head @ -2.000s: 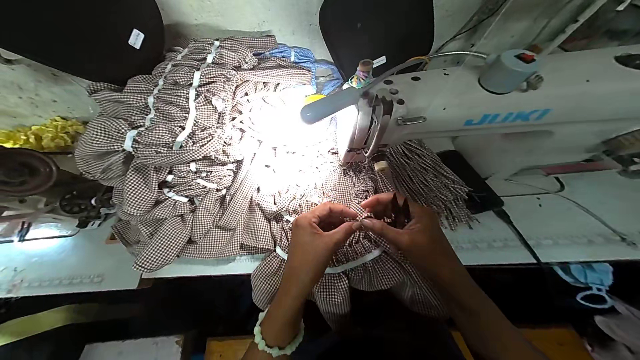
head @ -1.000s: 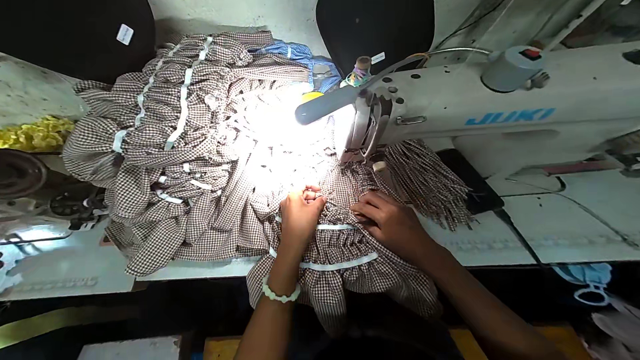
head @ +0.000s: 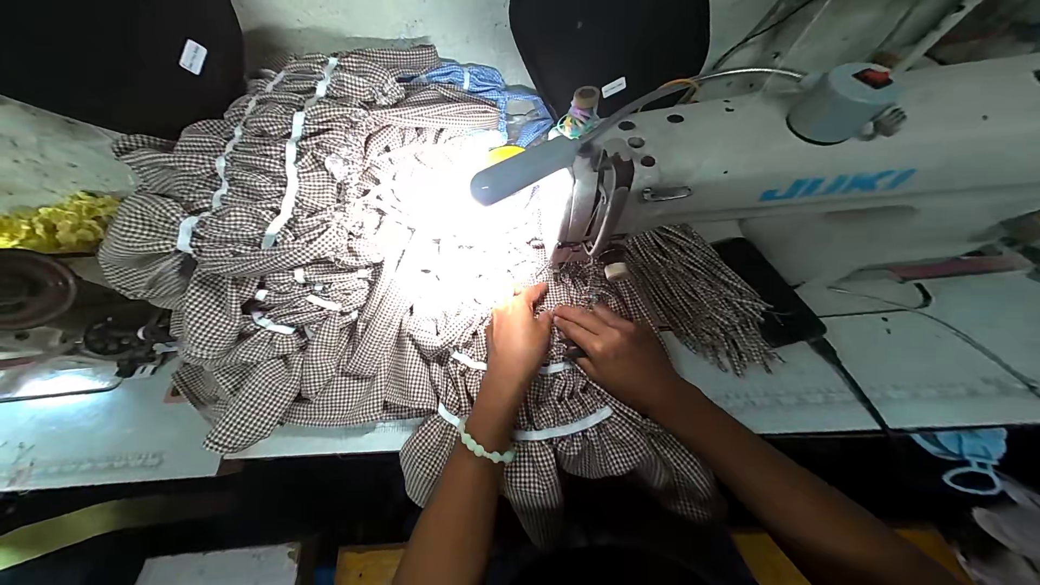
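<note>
A gathered brown-and-white gingham garment piece [head: 569, 455] with white bands lies under the needle area of a Juki sewing machine [head: 780, 171] and hangs over the table's front edge. My left hand [head: 518, 329], a beaded bracelet at its wrist, pinches the cloth just in front of the presser area, partly washed out by the lamp [head: 524, 169]. Close on its right, my right hand [head: 613, 349] has its fingertips on the same cloth, nearly touching the left. Glare hides the cloth behind my left hand.
Gingham pieces [head: 325, 325] are heaped at left, with blue checked cloth [head: 528, 114] behind. Thin gingham strips [head: 703, 301] lie right of the needle area, beside a black device [head: 756, 284]. A thread cone [head: 581, 114] stands behind the lamp. Part of another machine [head: 73, 325] is at far left.
Two seconds ago both hands held cloth together nearer the table's front edge. The cloth now lies flatter toward the needle area, and my hands have moved forward, coming closer together since one second ago.
</note>
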